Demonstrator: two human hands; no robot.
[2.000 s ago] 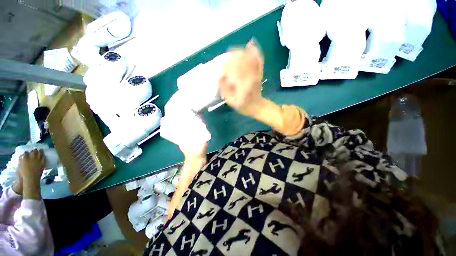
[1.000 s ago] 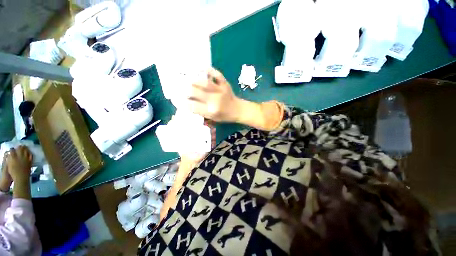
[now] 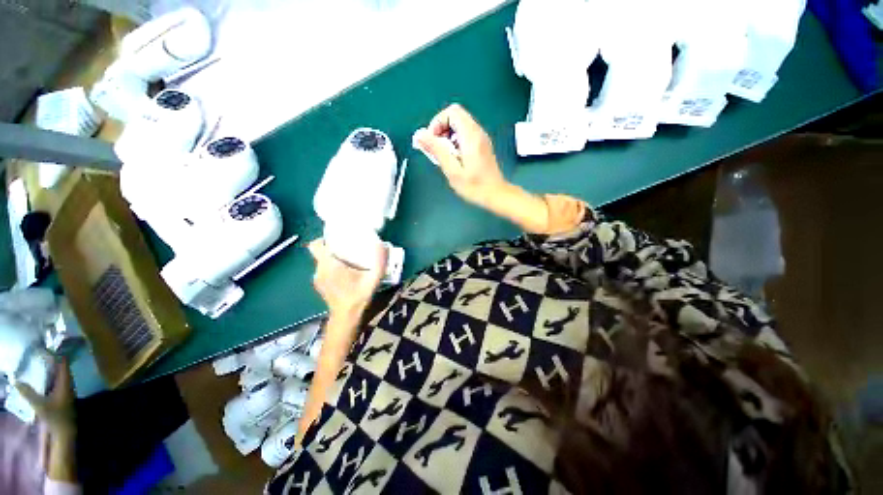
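Observation:
A white dome security camera [image 3: 358, 184] lies over the green mat in front of me, its black lens face toward the back of the bench and its thin antenna along its right side. My left hand [image 3: 347, 280] holds it near its bracket end. My right hand [image 3: 467, 160] is to the right of the camera, apart from it, and pinches a small white wad [image 3: 423, 141] in the fingertips.
Several white cameras [image 3: 254, 237] lie in a row at left, others [image 3: 550, 87] at right. A brown carton [image 3: 121, 280] stands at far left beside another person's hand [image 3: 58, 416]. Jumbled cameras [image 3: 261, 401] are below the bench. A blue rag [image 3: 847, 43] is far right.
The held camera has turned so its lens face shows and lies lower over the mat. My right hand has left it, moved right and picked up the white wad from the mat.

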